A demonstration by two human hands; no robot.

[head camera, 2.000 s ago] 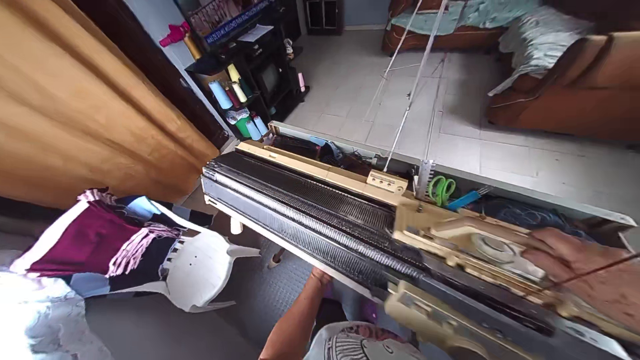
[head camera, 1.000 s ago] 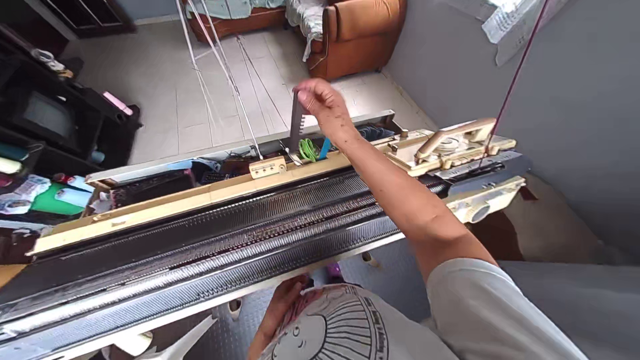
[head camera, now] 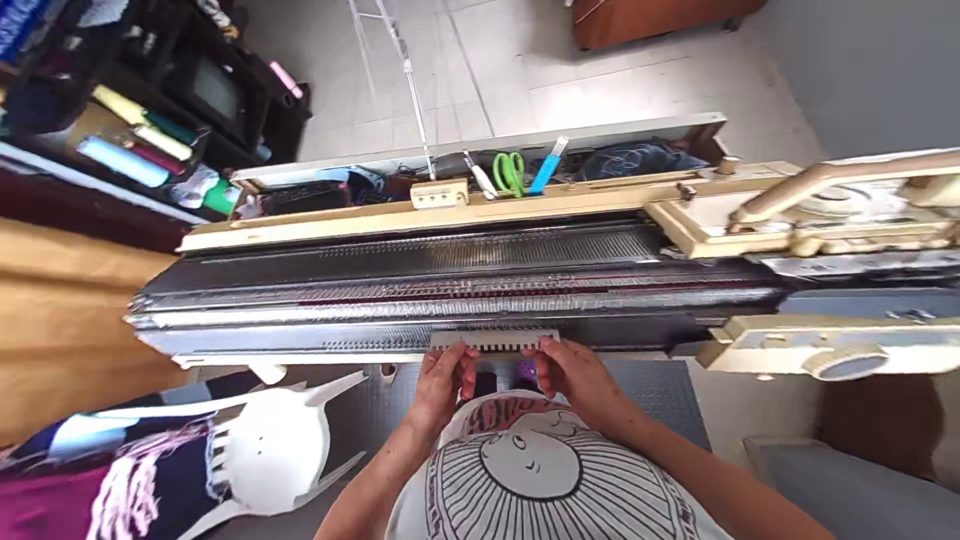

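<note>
A double-bed knitting machine spans the view, with rows of needles on both beds and dark red yarn between them. My left hand and my right hand grip the two ends of a pale toothed needle pusher, held flat against the front bed's lower edge with its teeth toward me. At the right end of the beds rests the beige carriage with its handle; its front part with a round dial sits over the near bed.
Behind the machine, a long tray holds green scissors, a blue-handled tool and dark yarn. A thin yarn mast rises there. Yarn cones fill a shelf at left; a white plastic chair stands lower left.
My right hand has come down from the rear tray, where it held a dark-looking toothed strip, to the front bed. Both hands now hold a toothed pusher. Earlier, my right hand was at the carriage.
</note>
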